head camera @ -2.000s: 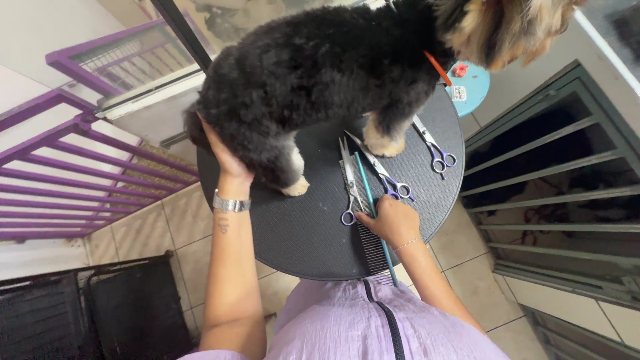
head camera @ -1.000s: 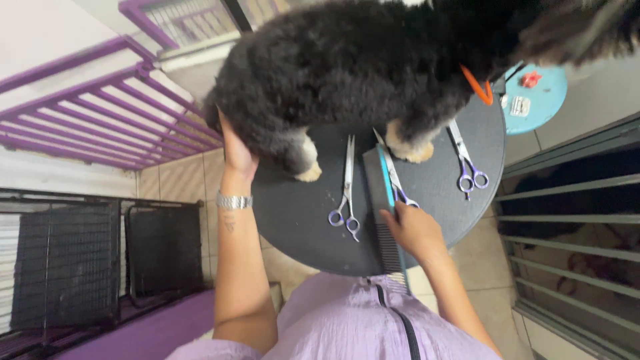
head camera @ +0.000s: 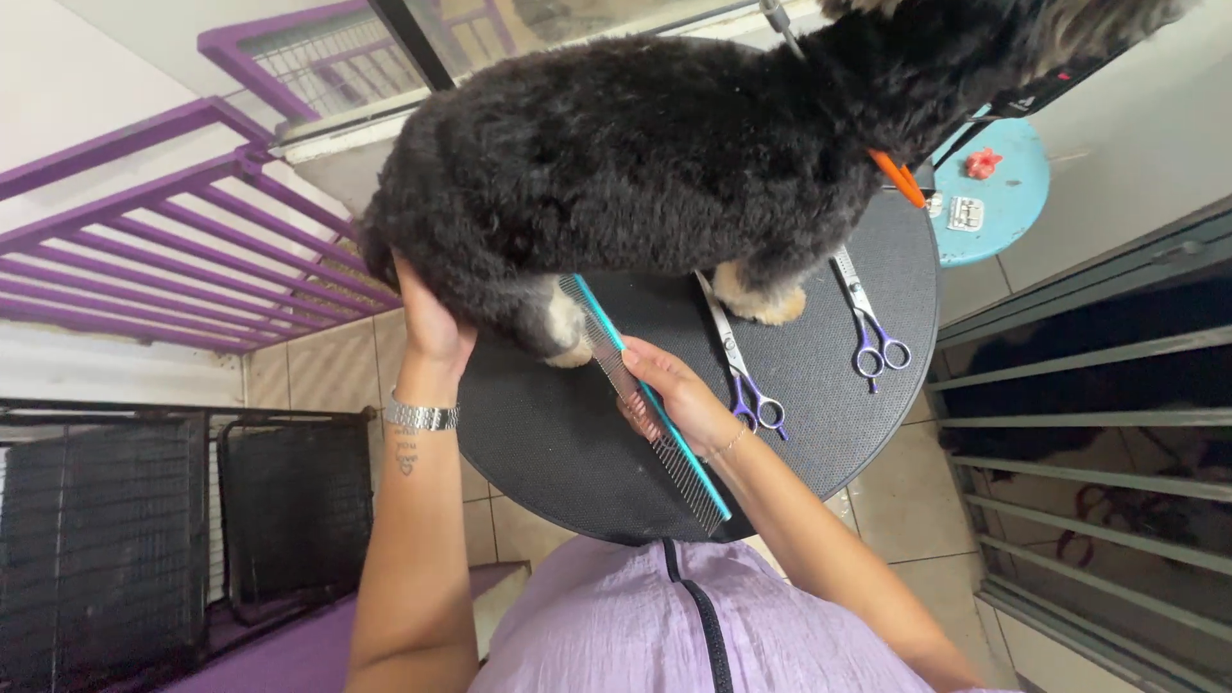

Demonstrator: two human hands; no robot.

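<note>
A black dog with tan paws stands on a round black grooming table, an orange band at its neck. My left hand rests against its rump, the fingers partly hidden in or behind the fur. In my right hand is a metal comb with a turquoise spine, its upper end beside the dog's hind paw. Scissors with purple handles lie between that hand and the front paw. Thinning shears with purple handles lie farther right.
A turquoise stool holds a red clip and a small pale item. Purple railings stand at the left, above black wire crates. A metal-barred gate is at the right. A grooming arm rises behind the dog.
My right hand has lifted the comb from beside the scissors and moved it left to the hind leg. My left hand stays at the rump.
</note>
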